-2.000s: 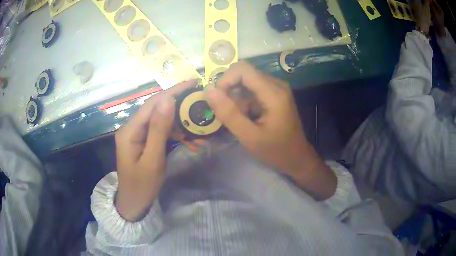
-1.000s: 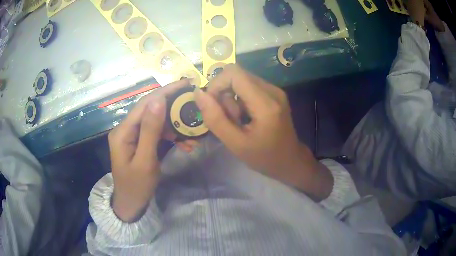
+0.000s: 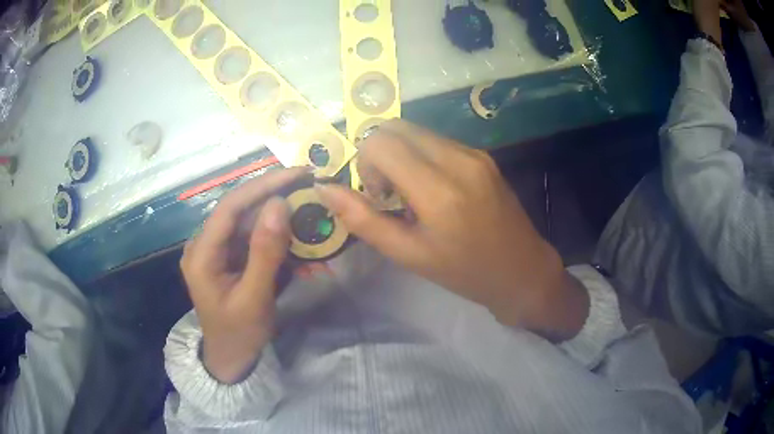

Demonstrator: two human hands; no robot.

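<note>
My left hand (image 3: pixel 242 271) holds a round black housing by its left side. A pale yellow adhesive ring (image 3: pixel 301 245) lies on the housing around its dark centre, where a green patch (image 3: pixel 324 227) shows. My right hand (image 3: pixel 450 225) has its thumb and fingers at the ring's upper right edge. Its fingertips are partly hidden, and I cannot tell what they pinch. Two yellow die-cut sticker strips, one slanting (image 3: pixel 248 81) and one upright (image 3: pixel 369 68), reach from the mat to just above the housing.
Ringed housings (image 3: pixel 82 161) stand at the mat's left. Bare black housings (image 3: pixel 468 25) lie at its right. A pale liner (image 3: pixel 145 138) lies on the mat (image 3: pixel 280 34). A red stick (image 3: pixel 227 179) and a broken-looking ring (image 3: pixel 485 101) lie near the edge. A neighbour's sleeve (image 3: pixel 704 161) is at right.
The housing in my hands appears slightly lower and is turned, so its small side hole no longer shows. My right hand has shifted slightly over its upper edge. The view has moved a little.
</note>
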